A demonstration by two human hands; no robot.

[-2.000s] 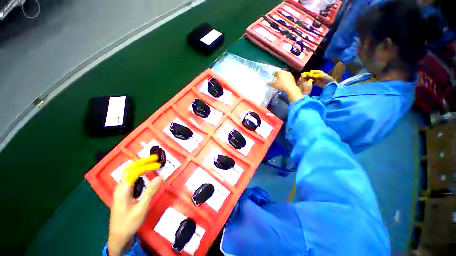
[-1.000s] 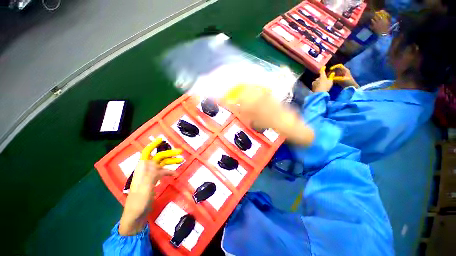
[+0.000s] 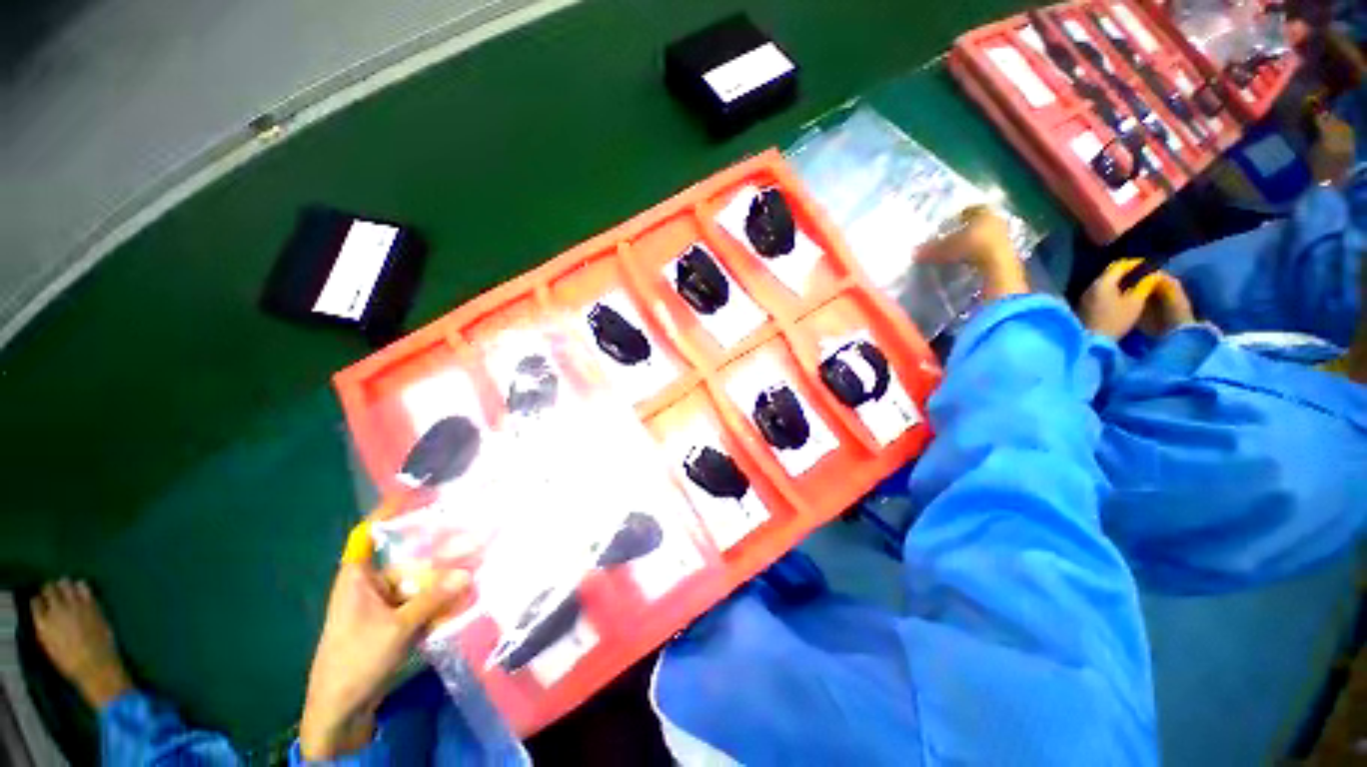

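Note:
A red-orange compartment tray (image 3: 670, 387) lies at centre, with black looped smartwatches (image 3: 618, 334) on white paper in its pockets. A clear, shiny plastic film (image 3: 562, 495) covers its left, near part; watches show through. My left hand (image 3: 367, 637), with a yellow finger cot, grips the film's near-left edge. My right hand (image 3: 978, 252) is beyond the tray's right end, at more clear plastic film (image 3: 885, 188); its fingers are partly blurred, and whether they grip the film cannot be told.
Two black boxes with white labels (image 3: 730, 72) sit behind the tray on the green mat. Another open tray (image 3: 1034, 143) stands at the upper right. A neighbour in blue (image 3: 1244, 450) sits at right. Another person's hand (image 3: 78, 641) rests at the lower left edge.
Film has come over the tray's left part. My left hand has moved from a watch to the film's edge. My right hand carried film inward, then went back to the film at right.

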